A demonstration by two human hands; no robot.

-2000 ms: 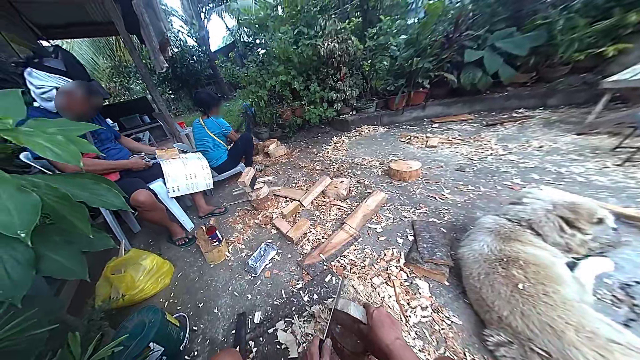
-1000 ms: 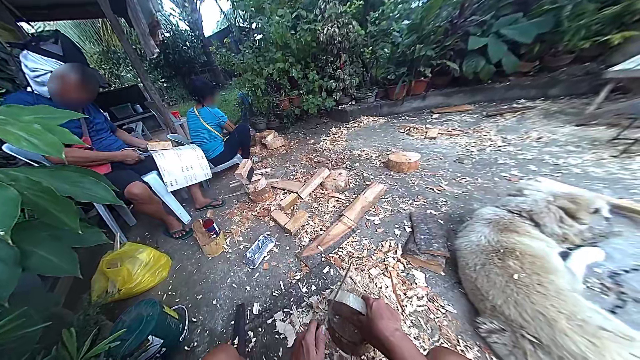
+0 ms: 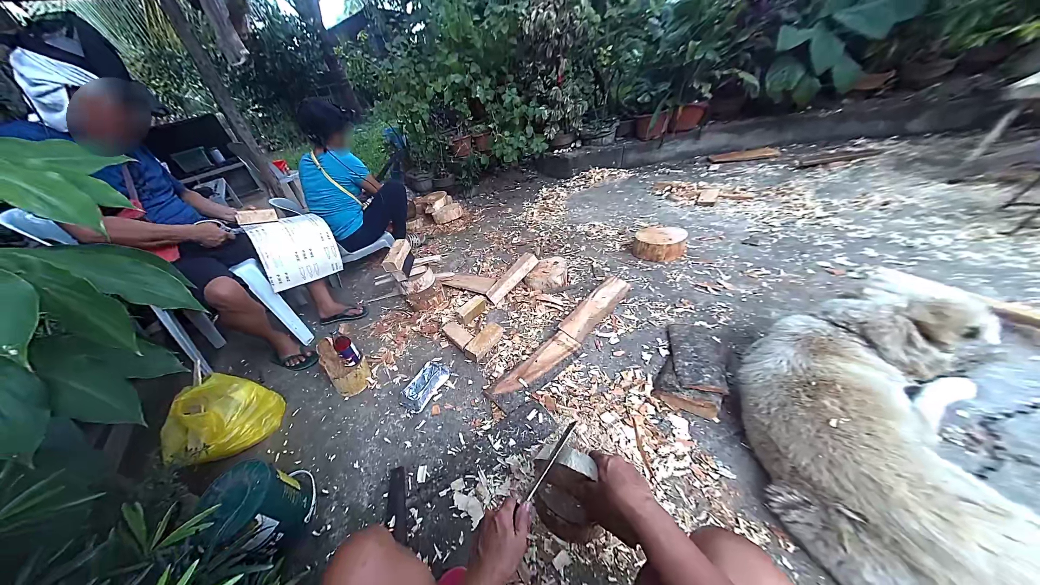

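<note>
Low in the head view, my left hand (image 3: pixel 500 540) grips the handle of a long-bladed knife (image 3: pixel 554 457). Its blade slants up to the right, against or just above the left side of a pale wood block (image 3: pixel 578 461). My right hand (image 3: pixel 621 496) holds that block by its right side. Beneath the block is a round wooden stump (image 3: pixel 565 513), partly hidden by the block and my right hand. Wood shavings (image 3: pixel 650 431) lie thickly around it. Whether the blade touches the wood cannot be told.
A pale dog (image 3: pixel 861 431) lies close on my right. Ahead are a split log (image 3: pixel 565 337), cut blocks (image 3: pixel 485 341) and a foil-like packet (image 3: pixel 424 386). A yellow bag (image 3: pixel 223 418) and green bucket (image 3: pixel 244 504) stand left. Two people (image 3: pixel 162 199) sit at the back left.
The knife blade leans further right than two seconds ago. Both hands and the wood block appear slightly higher in view. My left hand still has the knife, my right the block.
</note>
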